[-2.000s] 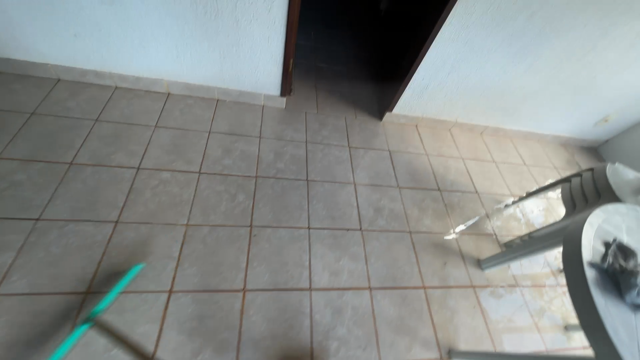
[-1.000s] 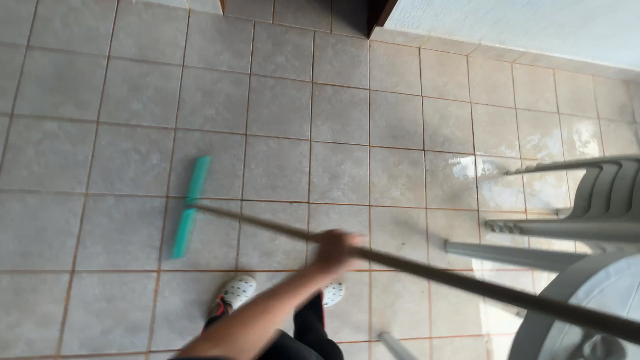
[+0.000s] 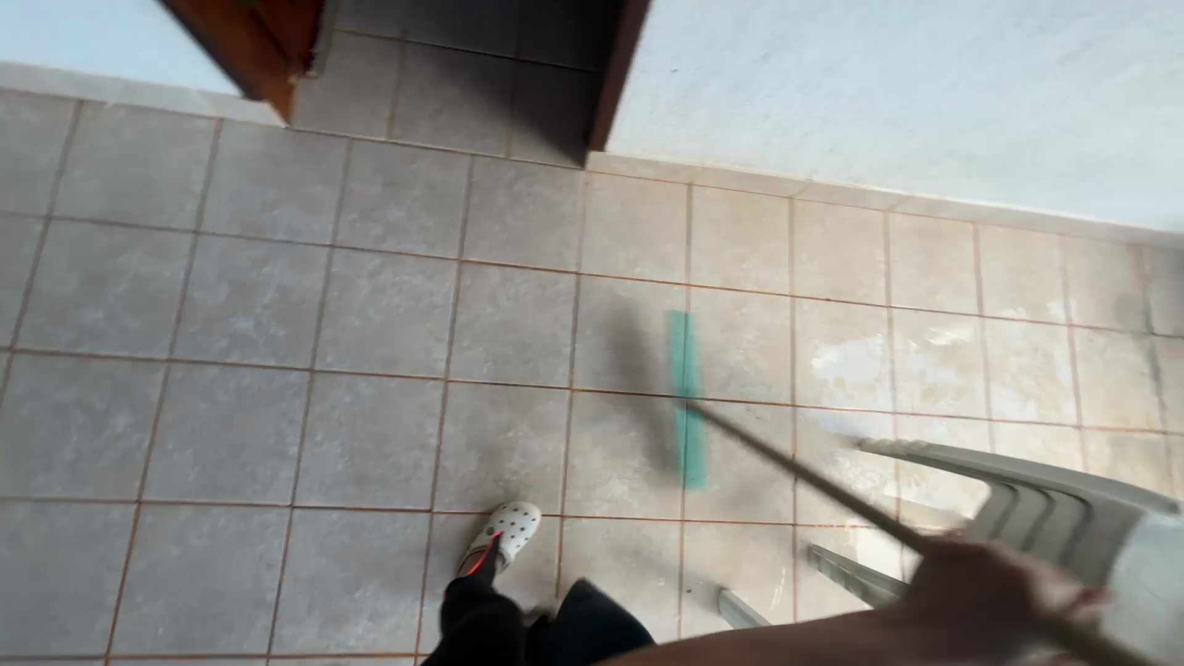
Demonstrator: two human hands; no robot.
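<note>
My left hand (image 3: 994,587), blurred at the lower right, is closed around the long thin handle (image 3: 832,486) of a squeegee. The handle runs from the lower right corner up to the left, to the middle of a green squeegee head (image 3: 686,398). That head lies lengthwise up and down the view over the pale floor tiles (image 3: 509,324). A soft dark shadow falls to its left, a little apart from it. My right hand is out of view.
At the right, a pale plastic chair (image 3: 1064,490) and chair legs stand near my left hand. Wet, shiny patches (image 3: 851,361) show on tiles beyond. A white wall (image 3: 879,92) and a dark doorway (image 3: 490,55) lie ahead. My shoe (image 3: 509,527) is below.
The squeegee head has moved right across the tiles, toward the wet patches. My left hand has swung right, still on the handle. The view has shifted.
</note>
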